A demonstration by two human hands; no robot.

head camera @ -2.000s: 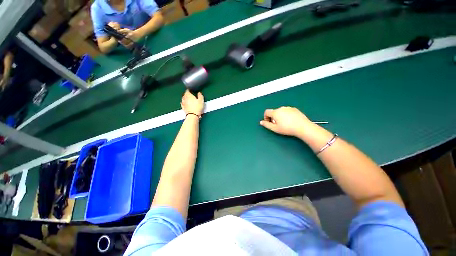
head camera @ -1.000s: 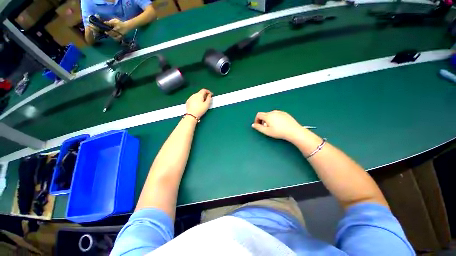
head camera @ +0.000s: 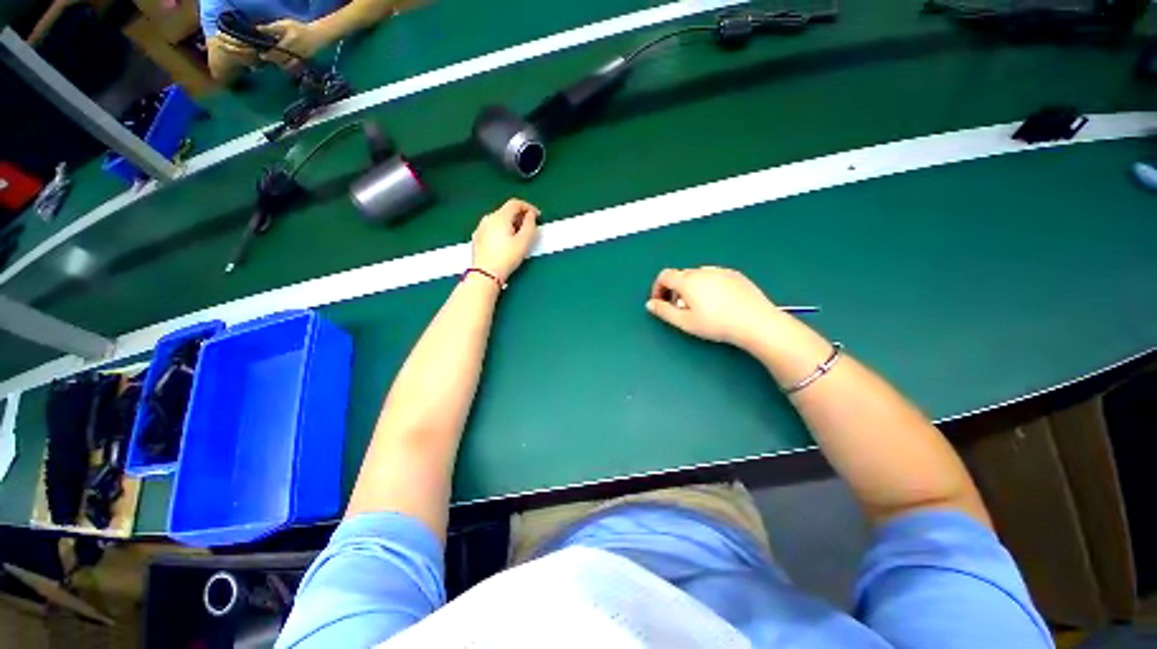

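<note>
My left hand (head camera: 506, 238) rests at the white strip (head camera: 609, 227) between bench and conveyor, fingers curled; no object shows in it. My right hand (head camera: 711, 304) is loosely closed above the green bench. A thin tool shaft (head camera: 799, 309) sticks out behind it, most of the tool hidden by the hand. On the conveyor beyond my left hand lie two hair dryers, one with a silver-grey head (head camera: 391, 190) and magenta edge, the other with a dark-grey head (head camera: 510, 142) and a silver ring at its end. Neither hand touches a dryer.
An empty blue bin (head camera: 260, 425) and a smaller blue bin (head camera: 165, 403) with black parts stand left, beside black parts on cardboard (head camera: 123, 507). A small black part (head camera: 1049, 124) lies on the white strip at right. A person's hand (head camera: 292, 38) works opposite. Cardboard (head camera: 1047, 507) stands lower right.
The two dryers have moved left along the conveyor, away from my left hand. My left hand was reaching toward the silver-grey dryer head and is now drawn back to the strip.
</note>
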